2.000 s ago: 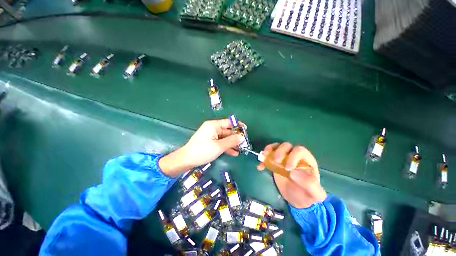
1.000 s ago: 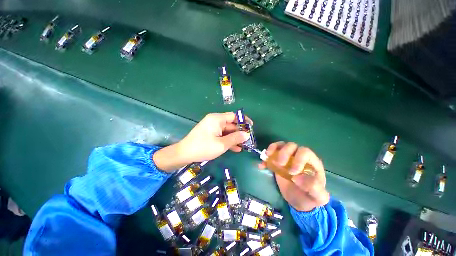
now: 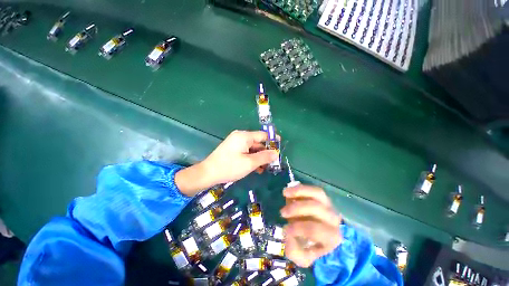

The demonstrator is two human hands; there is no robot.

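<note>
My left hand (image 3: 237,159) holds one electronic unit (image 3: 273,147) by its sides, its white-tipped end pointing up and away. My right hand (image 3: 310,223) is closed around a screwdriver; its thin metal shaft (image 3: 289,168) points up, just right of the held unit and apart from it. The handle is mostly hidden in the fingers. A loose pile of similar units (image 3: 220,243), with white blocks and amber bands, lies on the green bench below my hands, partly covered by my right hand. Another unit (image 3: 263,108) lies on the belt just beyond the held one.
The green belt (image 3: 184,89) carries spaced units at the left (image 3: 114,44) and right (image 3: 426,183). A PCB panel (image 3: 291,64) lies on it. Beyond are a white parts sheet (image 3: 371,28) and stacked sheets (image 3: 460,42). A dark tray (image 3: 435,268) is at lower right.
The screwdriver tip has come away from the held unit. My right hand has moved down and toward me, and the shaft has turned more upright. My left hand still holds the unit.
</note>
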